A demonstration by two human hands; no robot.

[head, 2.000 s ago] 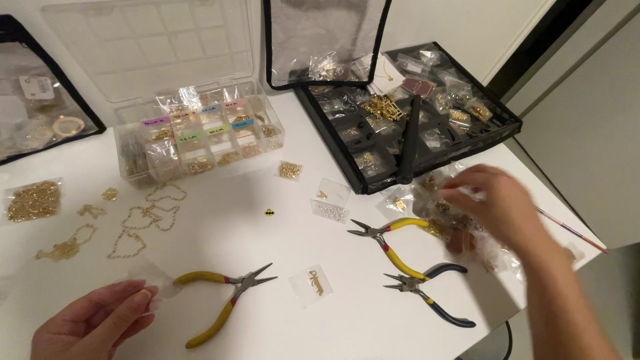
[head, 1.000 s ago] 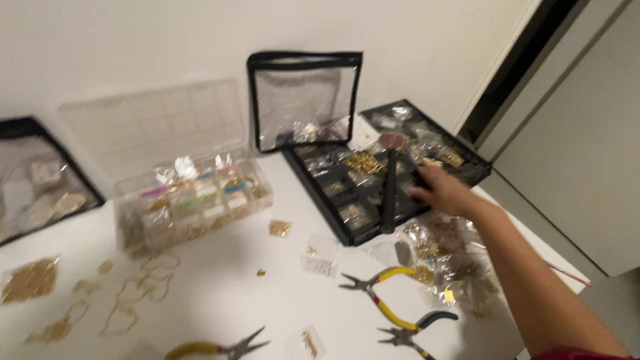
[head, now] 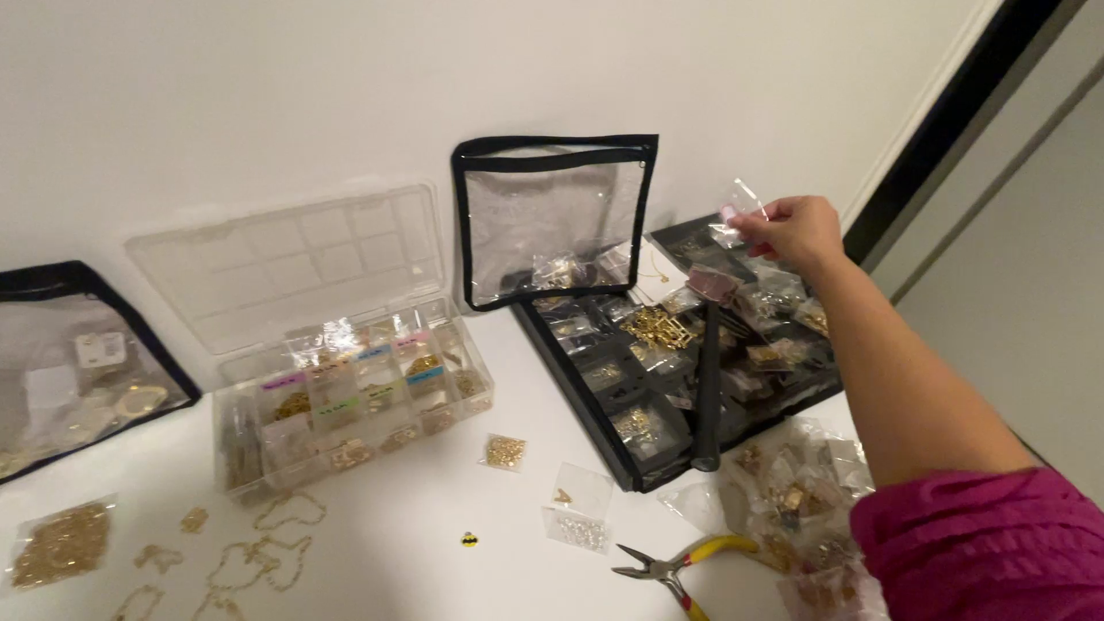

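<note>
My right hand point(head: 798, 231) pinches a small clear plastic bag point(head: 743, 207) above the far end of a black compartment tray point(head: 586, 414). Small bags of findings and loose gold-coloured pieces point(head: 657, 329) fill the tray, and a black bar-shaped object point(head: 707, 388) lies across it. A pile of clear bags point(head: 798, 492) lies below my right forearm. Near it, yellow-handled pliers point(head: 660, 569) rest on the white table with their jaws apart. My left hand is out of view.
An open clear organizer box point(head: 354, 431) with coloured labels stands left of the tray. A black-edged clear pouch point(head: 552, 224) stands upright behind; another pouch point(head: 86, 371) is far left. Gold-coloured chains point(head: 259, 561), small bags point(head: 504, 452) and a yellow-and-black charm point(head: 468, 540) lie in front.
My right hand has moved from the bag pile to above the tray's far end and now holds a clear bag. My left hand has left the view, which has tilted upward.
</note>
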